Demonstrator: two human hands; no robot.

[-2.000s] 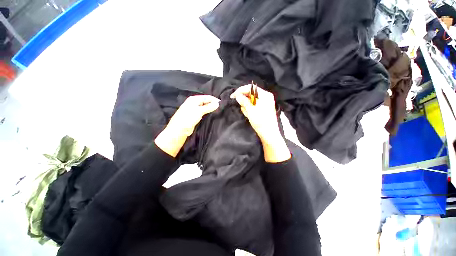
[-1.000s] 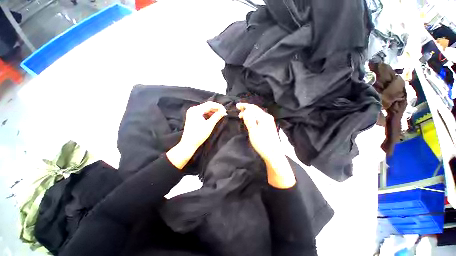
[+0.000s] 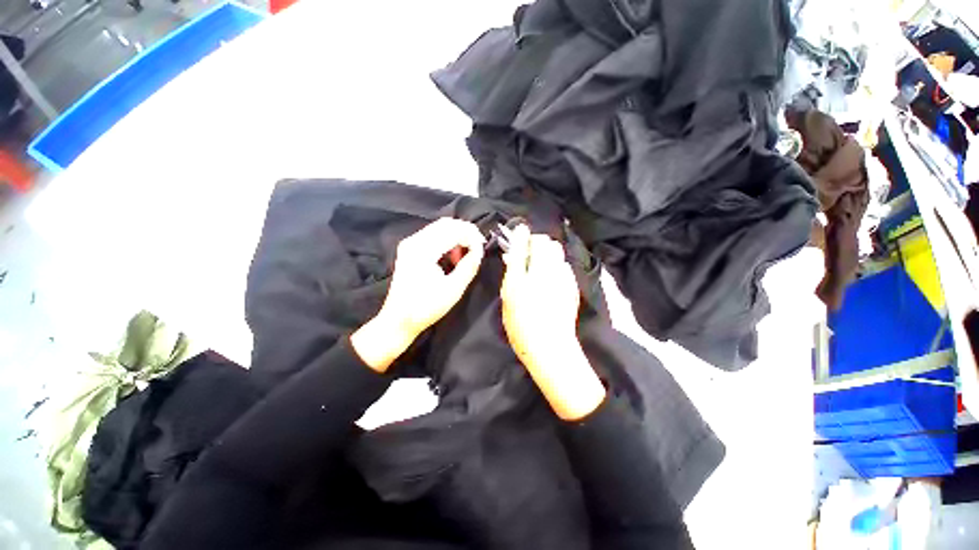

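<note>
A black garment [image 3: 322,247] lies spread and bunched on the white table [image 3: 129,226] in front of me, its near part over my lap. My left hand [image 3: 433,277] pinches a gathered dark edge of it between thumb and fingers. My right hand [image 3: 540,292] is just right of it, almost touching, with the thread snips [image 3: 503,236] in its fingers. Only the small pointed blades show, at the cloth by my left fingertips; the handle is hidden in the hand. Loose thread ends are too fine to see.
A large heap of black garments [image 3: 655,140] lies beyond and right, touching the piece in hand. A brown garment [image 3: 837,172] hangs at the right edge. Blue bins stand at far left [image 3: 140,81] and right [image 3: 886,419]. A black bundle [image 3: 161,440] and pale green cloth [image 3: 75,430] are at lower left.
My right hand has turned and moved slightly down, and the snip blades, hidden one second ago, now show at the seam. My left hand keeps its pinch on the cloth. The view has shifted slightly.
</note>
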